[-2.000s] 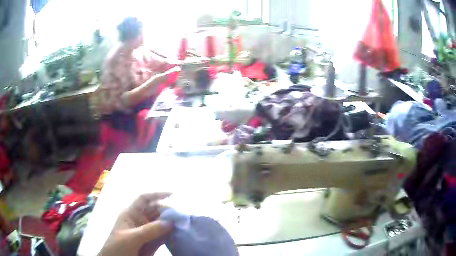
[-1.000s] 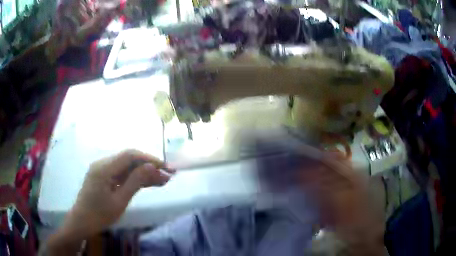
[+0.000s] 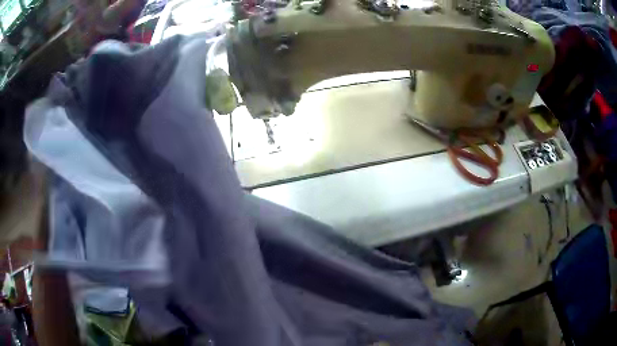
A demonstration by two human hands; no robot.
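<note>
A large grey-blue garment (image 3: 203,176) fills the left and lower middle, blurred, raised in loose folds left of the needle and draped over the table's front edge. The beige sewing machine (image 3: 352,47) stands behind it. Its presser foot and needle (image 3: 272,132) show no cloth under them. A blurred brown shape at the far left edge looks like my left forearm; my left hand is hidden by the cloth. My right hand cannot be made out. Orange-handled scissors (image 3: 477,159) lie under the right end of the machine arm.
The white table (image 3: 406,203) has a control panel (image 3: 541,159) at its right end. A pale yellow oval unit (image 3: 220,91) hangs left of the needle. A blue chair (image 3: 582,284) stands at the lower right. Dark garments (image 3: 578,74) are piled behind at the right.
The garment has come up from below the table edge and now covers the left side of the table. My left hand has gone behind cloth, and my right hand has left the visible area.
</note>
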